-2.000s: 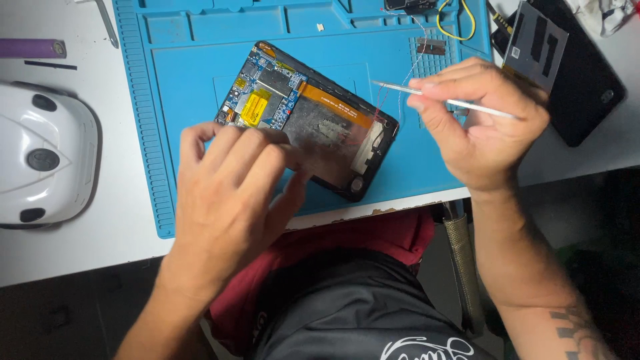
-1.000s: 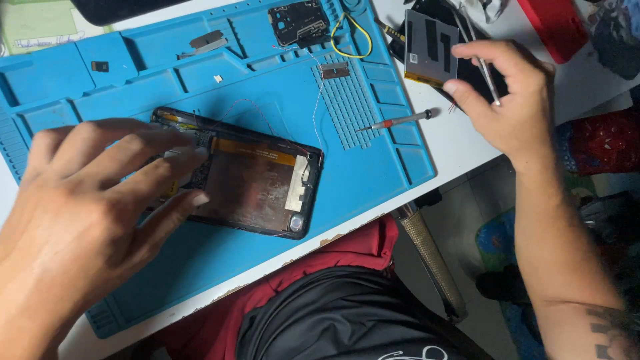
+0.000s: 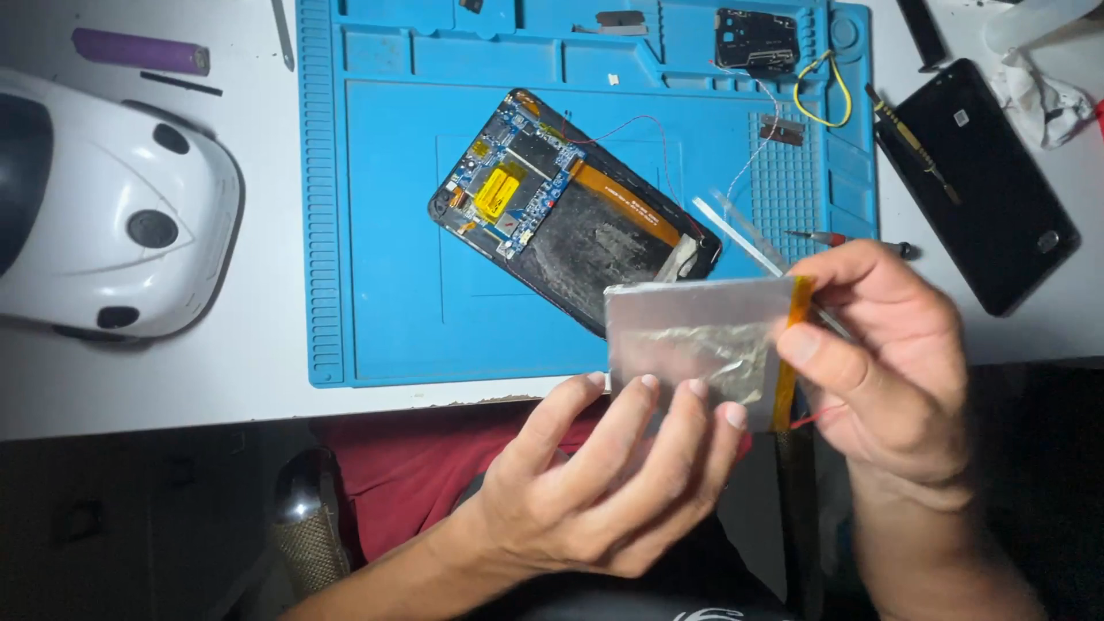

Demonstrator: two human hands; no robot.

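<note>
My right hand (image 3: 888, 371) grips a flat silver pouch battery (image 3: 699, 345) by its end with amber tape, and metal tweezers (image 3: 742, 237) are tucked in the same hand. Old adhesive shows on the battery's face. My left hand (image 3: 612, 483) is at the battery's lower edge, fingers spread; whether the fingertips touch it is unclear. Behind the battery, an opened tablet (image 3: 578, 216) lies tilted on the blue repair mat (image 3: 397, 302). Its blue circuit board (image 3: 517, 164) carries yellow tape, and an orange flat cable (image 3: 625, 203) runs along its frame.
A white toy-like car shell (image 3: 129, 224) and a purple cylindrical cell (image 3: 138, 52) are on the left. A screwdriver (image 3: 849, 240), a yellow wire loop (image 3: 824, 90) and a black part (image 3: 757, 40) are on the right of the mat. A black phone-like panel (image 3: 979, 185) lies beyond it.
My right hand has brought the battery from the table's right side to in front of the tablet. My left hand has moved off the tablet towards the battery. The view has shifted.
</note>
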